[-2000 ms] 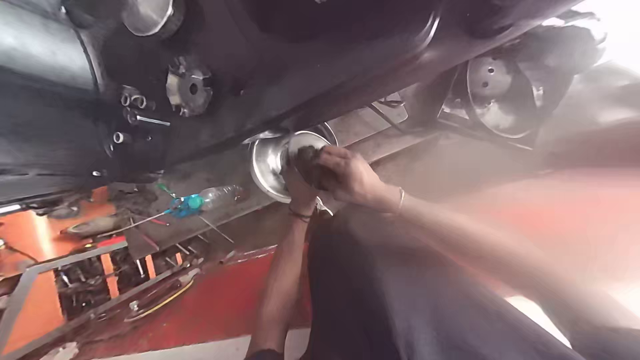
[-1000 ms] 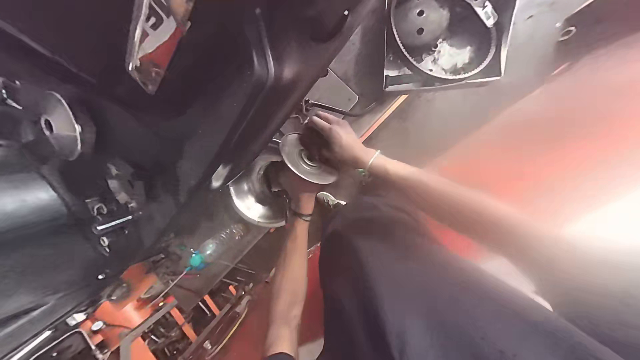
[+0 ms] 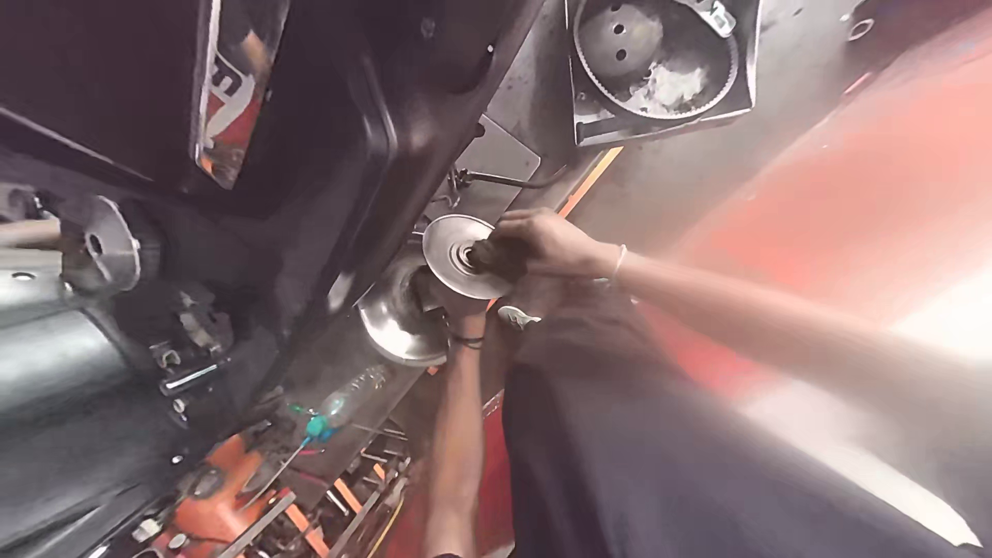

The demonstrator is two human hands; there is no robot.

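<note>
My left hand is partly hidden behind a round metal disc with a stepped centre, its fingers around the disc's underside. My right hand is at the disc's right side and presses a dark cloth or pad against its centre. The disc is tilted toward the camera. Just below and left of it lies a shiny metal bowl-shaped part. A bracelet is on each wrist.
A dark body panel fills the upper left. A tray holds a toothed belt. A clear plastic bottle lies near an orange tool rack with several tools. A shoe shows below the hands.
The disc is now lifted clear of the shiny bowl-shaped part, which it overlapped two seconds ago. The view has turned a lot.
</note>
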